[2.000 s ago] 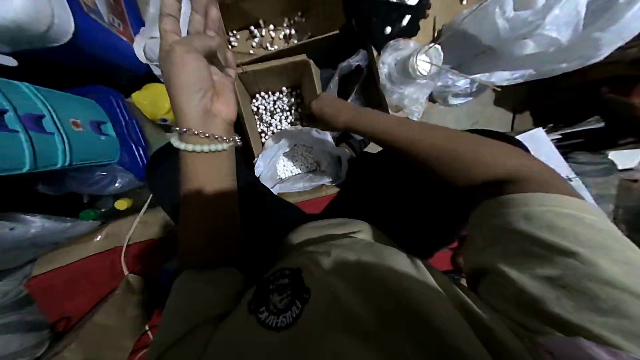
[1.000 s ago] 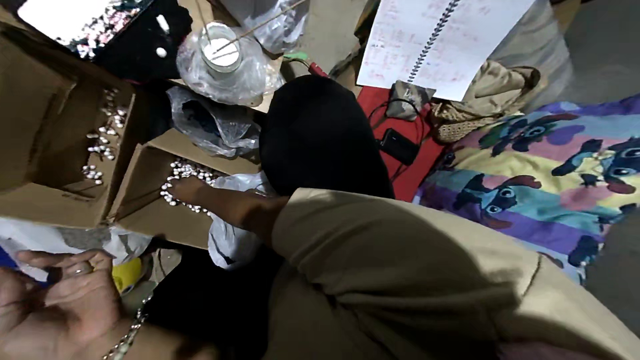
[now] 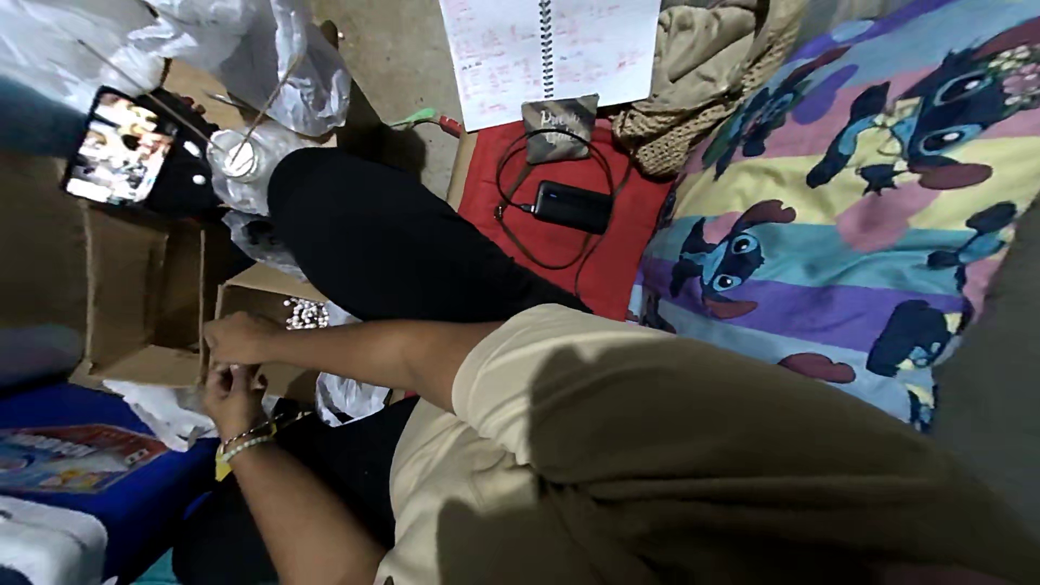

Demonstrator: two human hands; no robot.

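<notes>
My right hand [image 3: 240, 340] and my left hand [image 3: 234, 398] meet over the near edge of a cardboard box [image 3: 272, 280], fingers close together. Anything between the fingertips is too small or hidden to make out. Small white pieces like beads [image 3: 306, 314] lie in the box beside my right wrist. A white plastic bag [image 3: 349, 398] lies partly under my right forearm. Bracelets circle my left wrist.
A second cardboard box [image 3: 146, 366] stands at left, a lit phone [image 3: 122, 150] above it. A jar with sticks [image 3: 242, 162] stands by my knee. A power bank [image 3: 573, 207] with cable, an open spiral notebook [image 3: 561, 49] and a patterned pillow [image 3: 812, 227] lie right.
My right hand has come out of the white pieces in the box and now meets my left hand, which was open, palm up, apart from it. The view has turned.
</notes>
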